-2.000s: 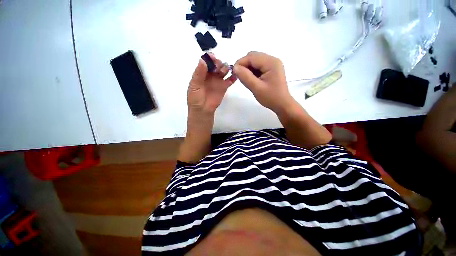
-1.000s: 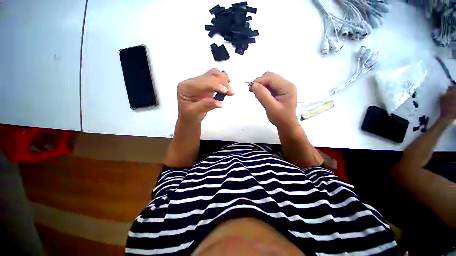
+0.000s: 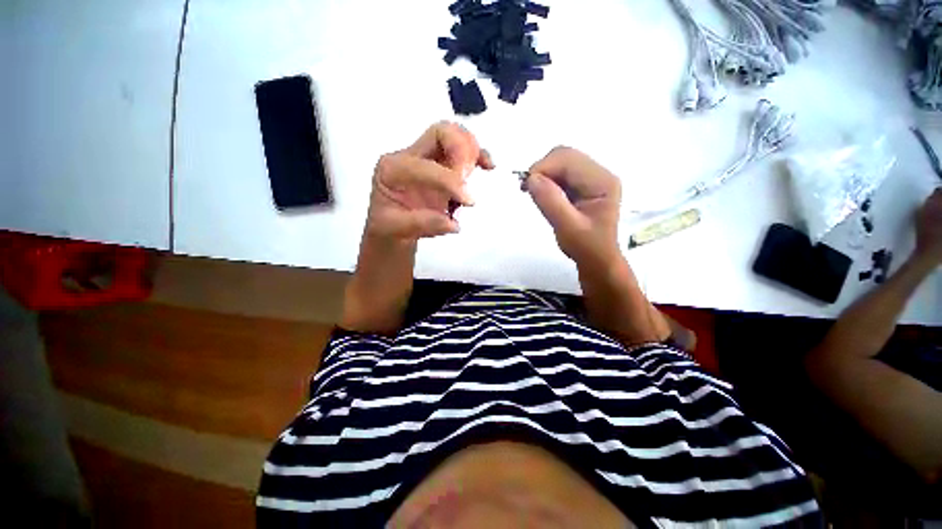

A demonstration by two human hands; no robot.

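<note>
My left hand [image 3: 421, 186] is raised over the table with curled fingers; a small black connector housing [image 3: 453, 209] shows at its fingertips, mostly hidden. My right hand [image 3: 581, 201] pinches a cable end with a tiny dark tip [image 3: 524, 178] between thumb and forefinger, pointing left. The two hands are apart, with a gap between the housing and the tip. The white cable [image 3: 677, 203] runs from near my right hand toward white plugs [image 3: 770, 126] at the right. A loose pair of black housings [image 3: 467, 96] lies beyond my hands, by the pile of black housings [image 3: 502, 47].
A smartphone [image 3: 293, 143] lies at left. A pale yellow tool [image 3: 664, 227] lies right of my right hand. Further right are a black case [image 3: 803, 263], a clear plastic bag [image 3: 838, 186] and another person's arm [image 3: 878, 325]. Cable bundles [image 3: 759, 41] lie at the far right.
My hands have separated since the oldest frame. Since the last one, my left fingers have opened somewhat and the housing is more hidden. The camera view has shifted.
</note>
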